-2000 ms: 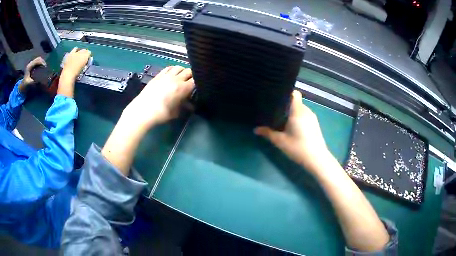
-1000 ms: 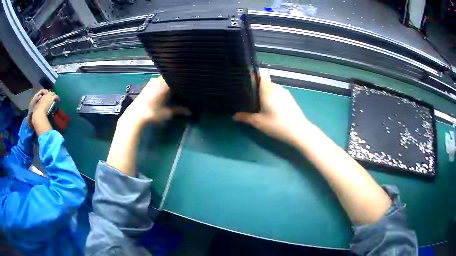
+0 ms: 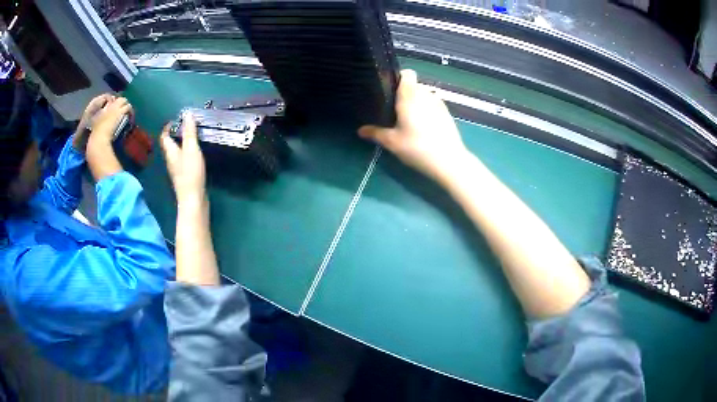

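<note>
A tall stack of black bars [image 3: 318, 67] stands on the green mat at the upper centre, its top cut off by the picture's edge. My right hand [image 3: 421, 122] is against the stack's right side, thumb at the front and fingers at the edge. My left hand [image 3: 186, 161] is off the tall stack and at the left end of a lower block of black bars [image 3: 228, 129], fingers on its top and end. A second low piece shows behind that block. Whether my left hand grips the block firmly is hard to tell.
A black tray [image 3: 664, 228] scattered with tiny bright metal pieces lies at the right. Metal rails [image 3: 534, 133] run along the bench's back edge. Another person in blue sleeves [image 3: 118, 235] is at the left, hands close to a small red-orange piece [image 3: 138, 146].
My left hand has left the tall stack and moved left onto the low block. My right hand stays on the tall stack. The view has shifted, with the tray now further right.
</note>
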